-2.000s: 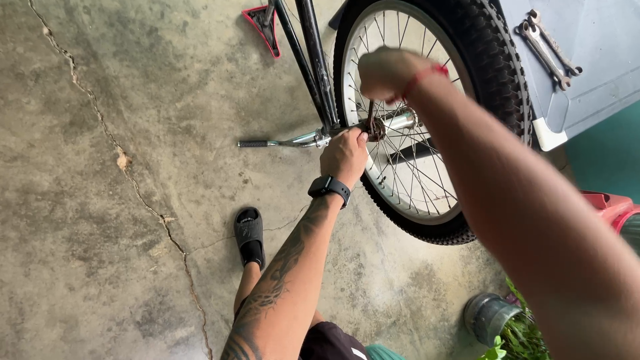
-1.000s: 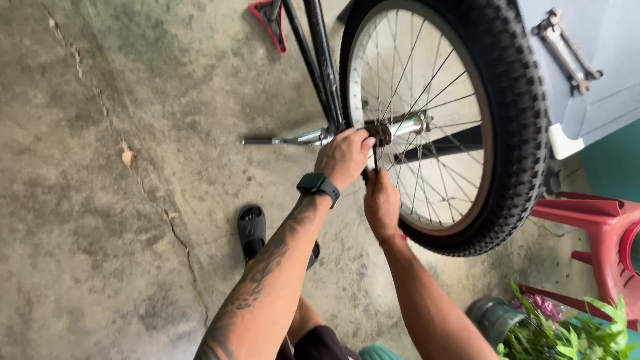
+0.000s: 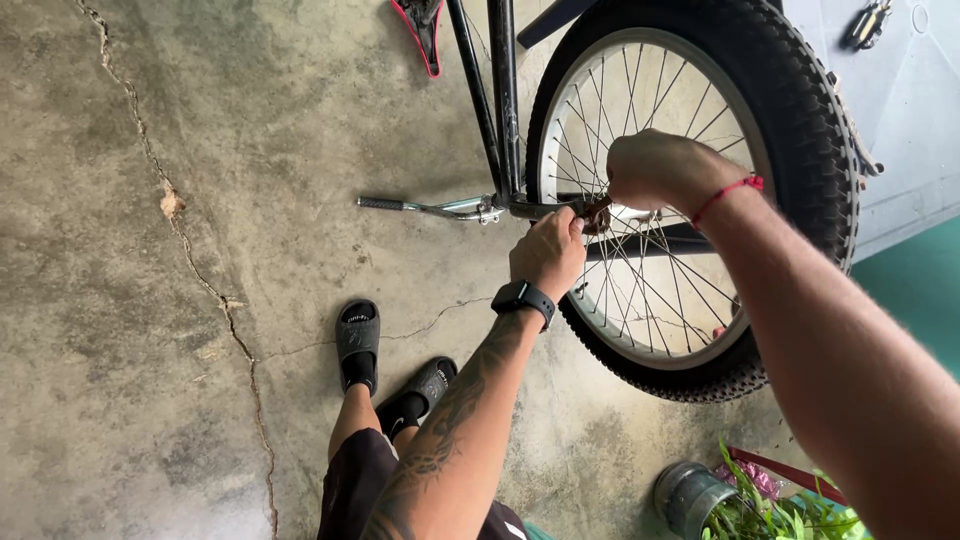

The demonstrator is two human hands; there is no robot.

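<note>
A bicycle wheel with a knobby black tire and a silver rim stands right of the middle, joined to a black frame. My left hand, with a black watch on the wrist, is at the wheel's hub, fingers closed around a small part I cannot make out. In my right hand, knuckles up, is the end of a rusty brown wrench-like tool that reaches to the hub. The tool's far end is partly hidden by my left fingers.
Handlebar with a black grip lies left of the hub. A red-edged black saddle is at the top. On the grey table are a screwdriver-like tool and wrenches partly behind the tire. A potted plant stands lower right; the concrete floor is cracked.
My right hand has moved up from below the hub to above and right of it, as it was two seconds ago. My left hand has stayed at the hub.
</note>
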